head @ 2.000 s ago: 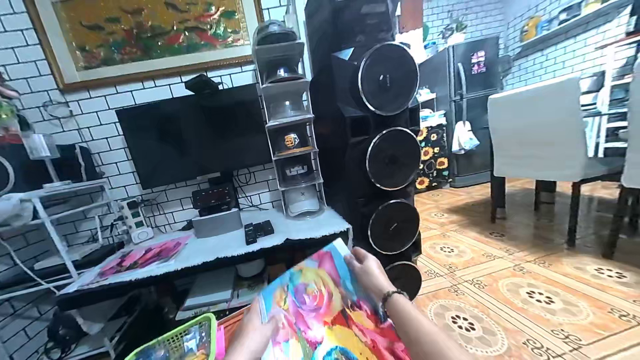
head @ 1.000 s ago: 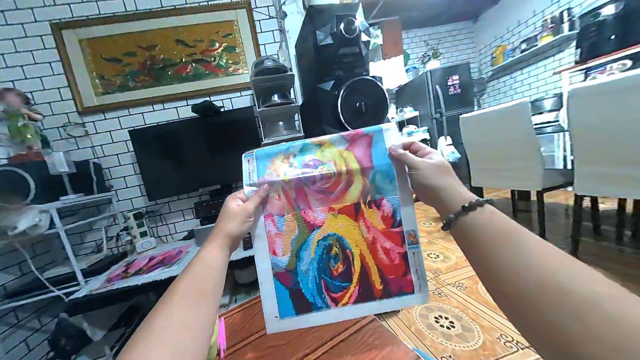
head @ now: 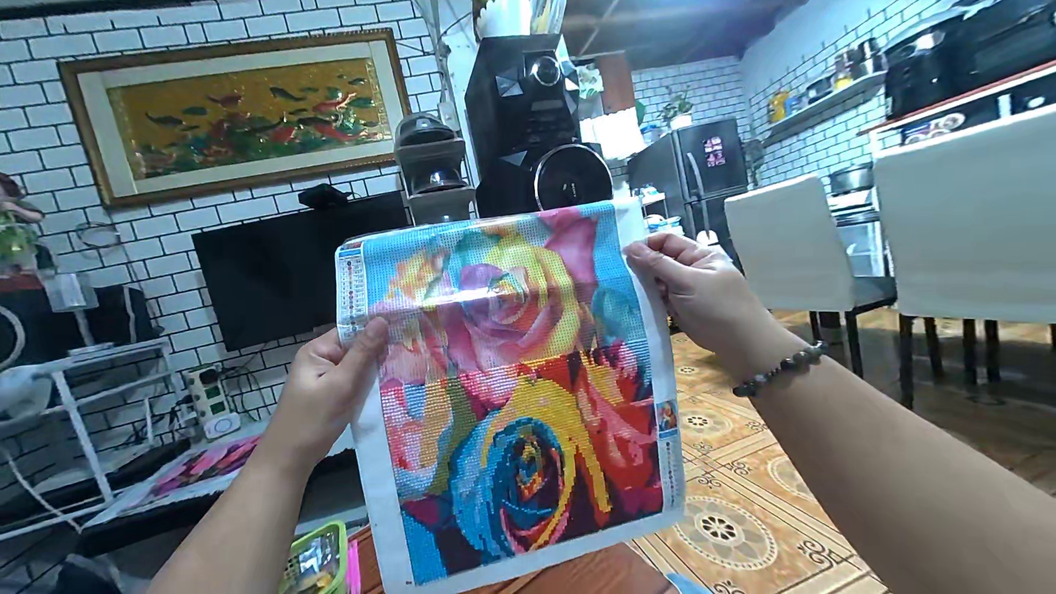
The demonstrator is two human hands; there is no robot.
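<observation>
A diamond painting canvas of multicoloured roses (head: 528,396) is held up by its two sides, tilted a little. Its lower part looks denser and more vivid; the upper part is paler, with a glossy glare across it. My left hand (head: 330,384) grips the left edge, thumb on the front. My right hand (head: 693,289), with a beaded bracelet (head: 780,369) on the wrist, pinches the upper right edge. Beneath the canvas's lower left corner is a green plastic basket (head: 342,553) with small packets, beside a brown wooden surface (head: 594,573).
Behind the canvas stand a flat television (head: 289,272), a black speaker tower (head: 528,124) and stacked clear cap boxes (head: 433,165). Another colourful picture sheet (head: 206,466) lies on the stand at left. White-covered chairs (head: 784,247) and a dark refrigerator (head: 693,165) are at right.
The canvas, low and slanted two seconds ago, has been raised and now faces the camera. My left hand has come up with it to its left edge. The view has tilted upward.
</observation>
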